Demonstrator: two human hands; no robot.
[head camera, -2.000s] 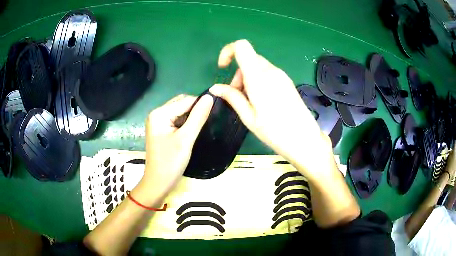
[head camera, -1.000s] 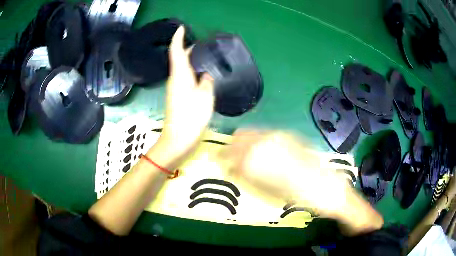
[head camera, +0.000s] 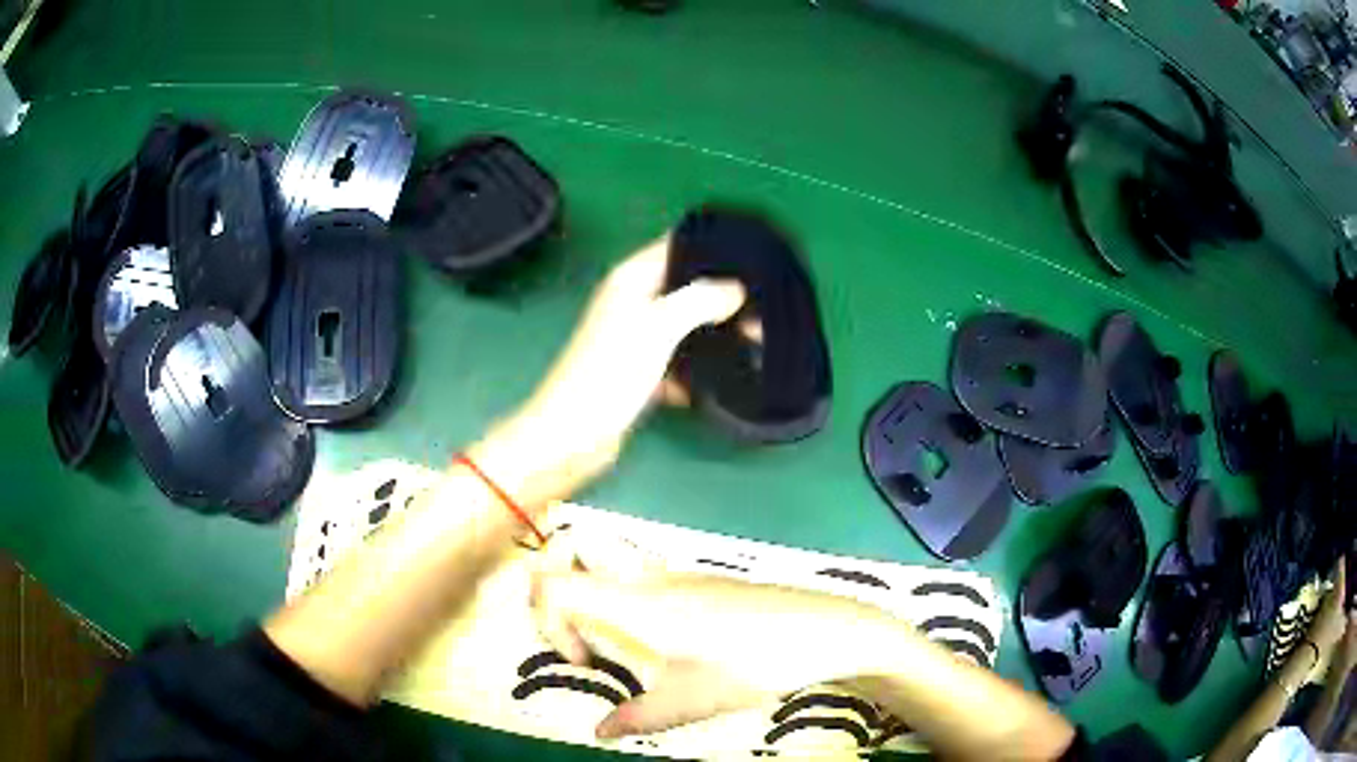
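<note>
My left hand (head camera: 633, 350) grips a black oval plate (head camera: 774, 335) by its left side, above the green top beyond the backing sheet. The thumb lies over the plate and other fingers are hidden behind it. My right hand (head camera: 655, 640) is over the cream backing sheet (head camera: 462, 633), blurred, fingers apart, near a few black arc strips (head camera: 573, 682). No strip can be made out in its fingers. More arcs (head camera: 953, 618) show at the sheet's right end, and my right forearm hides part of the sheet.
Overlapping black and grey oval plates (head camera: 335, 320) lie at left, with a dark plate (head camera: 479, 206) at their right edge. Plates with raised clips (head camera: 1027, 380) lie at right. Black curved parts (head camera: 1146, 179) lie at the far right. Another person's arm (head camera: 1302, 670) shows at the right edge.
My left hand has moved from the left plates toward the centre with a plate in it. My right hand has moved left and nearer over the sheet. The view has shifted.
</note>
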